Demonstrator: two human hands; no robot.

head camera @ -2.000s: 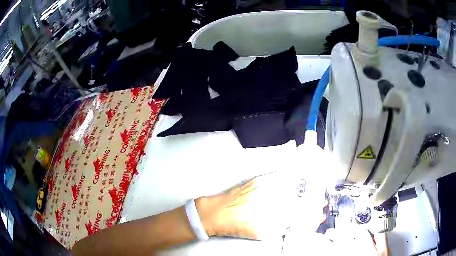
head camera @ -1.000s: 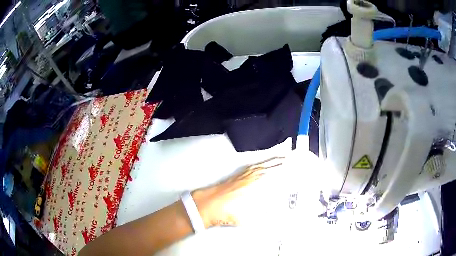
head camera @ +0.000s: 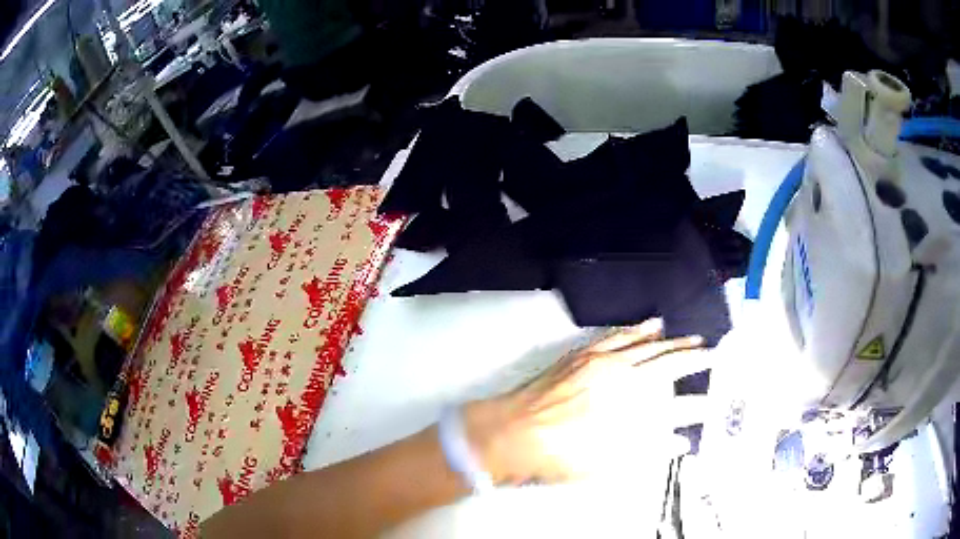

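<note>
My left hand [head camera: 574, 405], with a pale band at the wrist, reaches in from the lower left and lies low over the white table, left of the needle area. Its fingers point right and fade into the lamp glare, so I cannot tell what they touch. Small dark patches, possibly cloth [head camera: 691, 383], show just beyond the fingertips. The off-white sewing machine head [head camera: 842, 263] stands at the right, its metal presser foot area [head camera: 819, 463] in bright glare. Dark cut fabric panels [head camera: 611, 221] lie heaped behind the hand. My right hand is not visible.
A tan board with red print [head camera: 253, 347] lies left of the table. A curved white rim [head camera: 632, 84] stands behind the fabric heap. A blue hose [head camera: 774, 237] runs down beside the machine head. Dark material and shelving fill the back left.
The view has shifted, so the machine and fabric sit further right. My left hand remains beside the needle area, its fingers now nearer the fabric heap. Small dark patches now show by the fingertips.
</note>
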